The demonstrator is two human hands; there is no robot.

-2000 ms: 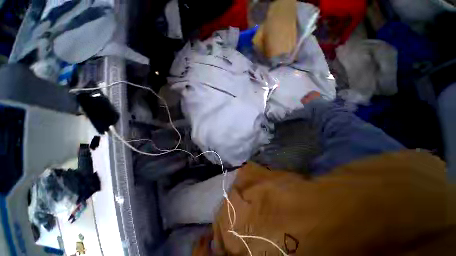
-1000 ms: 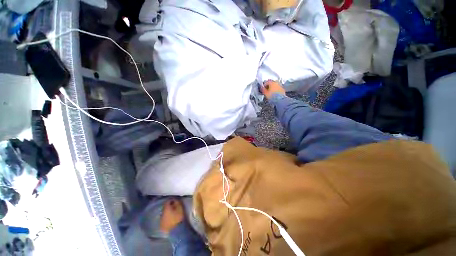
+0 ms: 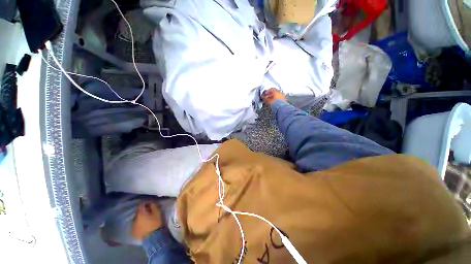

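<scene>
A large bundle of light grey fabric [image 3: 206,67] lies at the upper middle, with loose folds and dark creases. My right hand [image 3: 272,96] reaches from the right in a blue-grey sleeve, with curled fingers on the bundle's lower edge between its two lobes; the fingertips are partly hidden in the cloth. My left hand [image 3: 147,219] is low at the left, blurred, fingers bent against grey cloth over my leg; whether it holds anything cannot be told.
The white table edge with its measuring tape [image 3: 57,129] runs down the left side. A black slab [image 3: 38,23] has a white cable [image 3: 165,135] hanging across to my brown apron [image 3: 320,206]. Pale tubs [image 3: 428,134], a red strap [image 3: 364,18] and blue bags [image 3: 403,62] are at the right.
The view has swung down and right, so the table has moved left. My left hand has come into view since the first frame. My right hand stays at the bundle's lower edge, lower than at first.
</scene>
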